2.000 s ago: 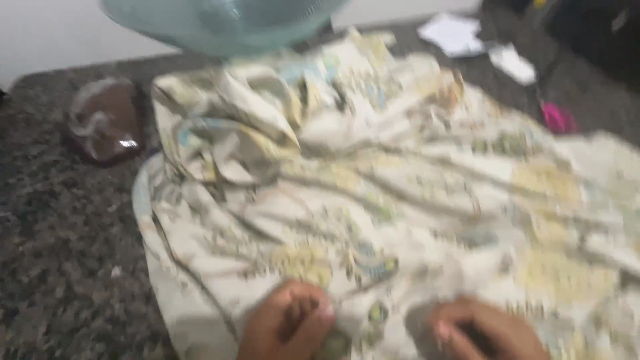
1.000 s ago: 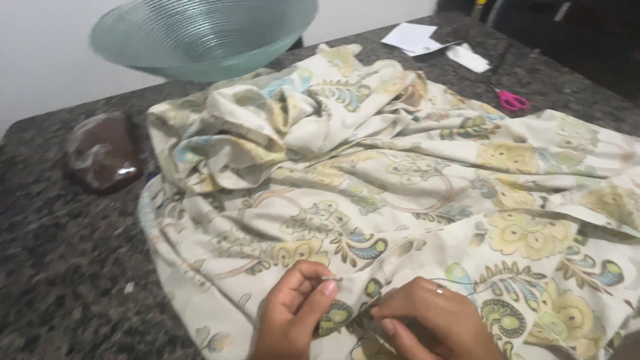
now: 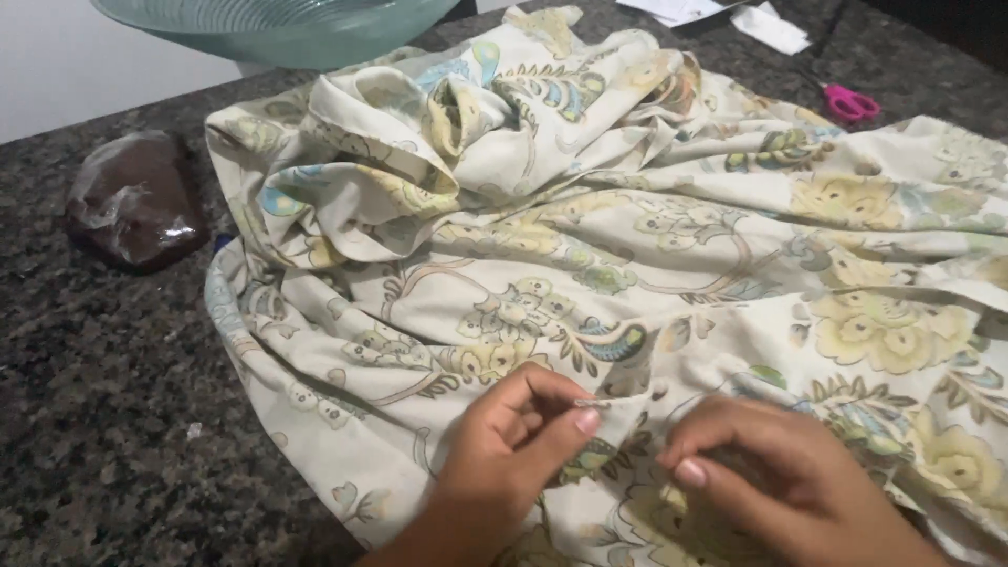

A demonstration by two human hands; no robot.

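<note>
A cream floral-print fabric (image 3: 567, 260) lies bunched and folded over the dark speckled countertop. My left hand (image 3: 520, 449) pinches a small edge of this fabric between thumb and index finger at the lower middle. To its right, a short gap apart, my right hand (image 3: 772, 472) has its thumb and index fingertips close together over the cloth. Whether a needle or thread is between those fingertips is too small to tell. The other right fingers are curled under and partly hidden.
A ribbed glass bowl (image 3: 291, 31) stands at the back left. A dark brown item in clear plastic (image 3: 135, 201) rests on the granite countertop (image 3: 142, 394). Pink-handled scissors (image 3: 849, 102) lie at the back right, near white papers (image 3: 772, 27).
One second ago my hands were close together; now they are farther apart, with the right hand to the right of the pinched edge. The view has shifted somewhat.
</note>
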